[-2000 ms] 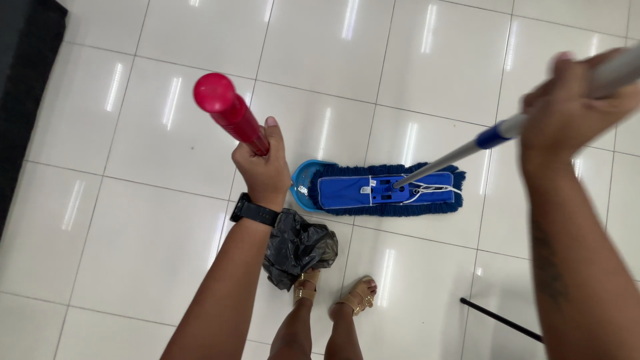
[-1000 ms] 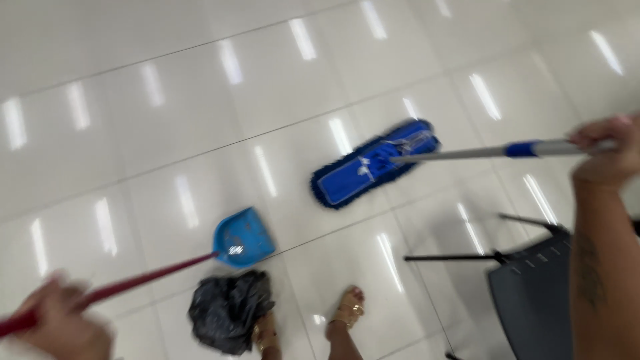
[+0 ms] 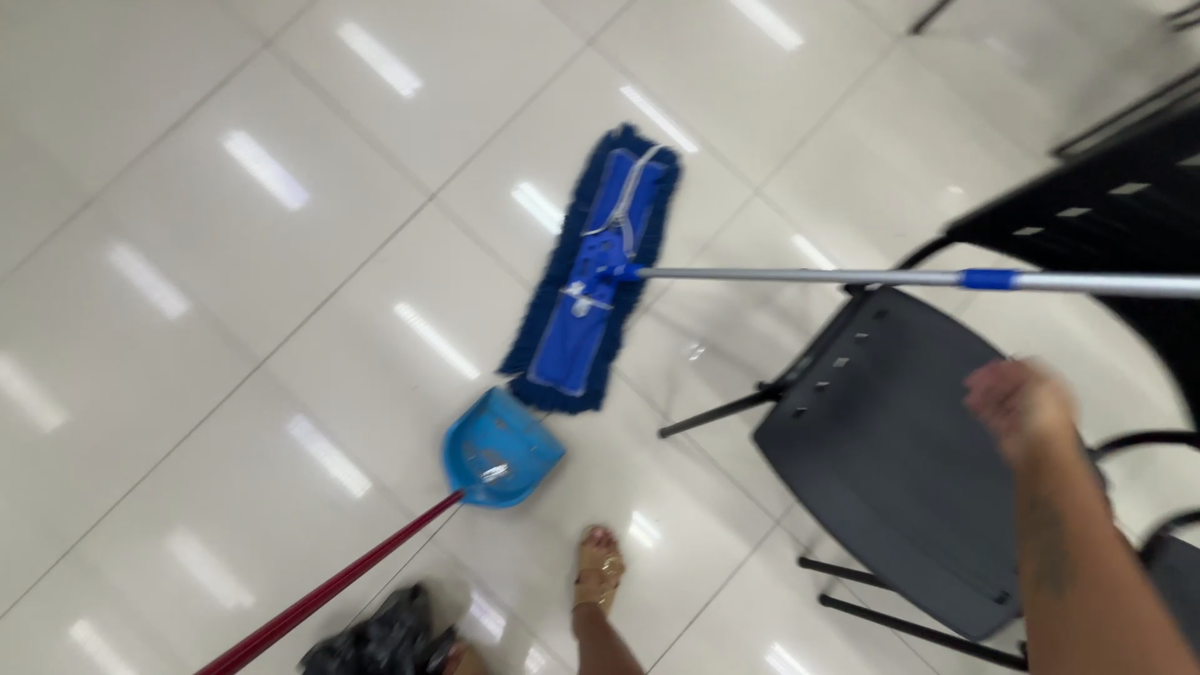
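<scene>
A blue dust mop (image 3: 600, 272) lies on the tiled floor, its grey metal pole reaching out past the right edge. My right hand (image 3: 1022, 403) is blurred below that pole and apart from it, over a chair seat; its fingers look curled, but whether they hold anything cannot be told. The blue dustpan (image 3: 502, 450), with small debris in it, sits just below the mop's lower end. From the pan a red handle (image 3: 337, 591) runs down to the lower left, out of the frame. My left hand is not in view.
A dark grey chair (image 3: 900, 450) stands at the right, its legs reaching toward the mop. Behind it is black furniture (image 3: 1097, 206). A black plastic bag (image 3: 384, 637) lies at the bottom, beside my sandalled foot (image 3: 598, 572).
My right hand has come off the mop pole. The mop head has turned, and its end is now close to the dustpan. My left hand has left the view. More of the chair shows.
</scene>
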